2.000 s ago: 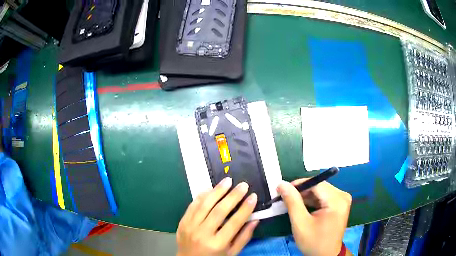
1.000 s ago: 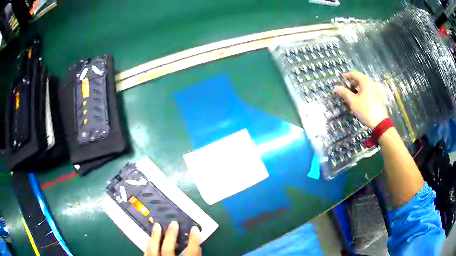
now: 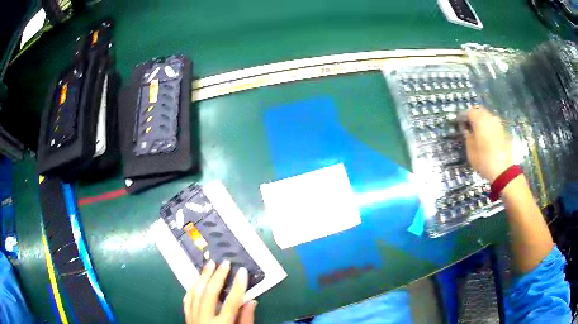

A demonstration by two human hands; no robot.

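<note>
A black phone mid-frame (image 3: 219, 243) with pale slanted strips and an orange flex cable lies tilted on a white pad (image 3: 267, 264) at lower left. My left hand (image 3: 218, 294) rests its fingertips on the frame's lower end and covers part of it. My right hand (image 3: 488, 144) is over the clear blister tray (image 3: 426, 166) of small silvery-dark parts, fingertips bunched at its upper middle. Something dark shows at those fingertips, but blur hides whether it is held.
Phone frames lie on black foam pads (image 3: 184, 155) at upper left. A black strip (image 3: 62, 231) is at left. A white card (image 3: 310, 205) lies on blue film (image 3: 298, 136). A cream rail (image 3: 285, 69) crosses behind. Crinkly clear trays (image 3: 539, 95) are at far right. Another phone (image 3: 461, 11) is at top right.
My right hand has left the phone with the black pen-like tool and reached right to the tray, staying there since one second ago. My left fingertips remain on the phone. The view has turned right.
</note>
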